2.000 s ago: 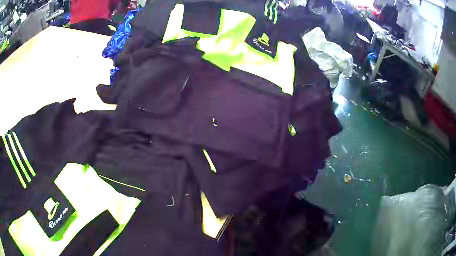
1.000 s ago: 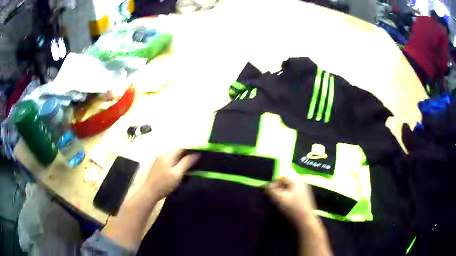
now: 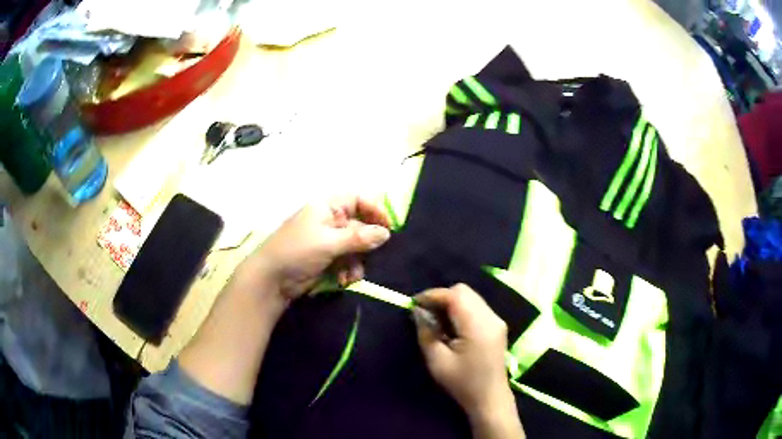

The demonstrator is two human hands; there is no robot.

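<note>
A black knit top (image 3: 480, 206) with neon-green blocks lies spread on the pale table, its collar away from me. A black logo panel (image 3: 593, 298) with a pale hat shows on its right side. My left hand (image 3: 330, 244) pinches the cloth at a green seam (image 3: 381, 294) near the garment's left edge. My right hand (image 3: 459, 339) is closed at the same seam, with a small piece of metal just showing between its fingers; the tool is mostly hidden. A thin green strip (image 3: 340, 356) shows on the black cloth below.
At left on the table (image 3: 73, 261) lie a black phone (image 3: 167, 267), keys (image 3: 231, 137), a red tray (image 3: 163, 94) with papers and plastic, a clear blue bottle (image 3: 79, 163) and a dark green bottle (image 3: 19, 129). Blue material (image 3: 759, 253) and red cloth (image 3: 761, 141) are at the right edge.
The view has swung from the garment heap to the table. Since one second ago, my hands have come closer together at the green seam, and the cloth there is folded and lifted.
</note>
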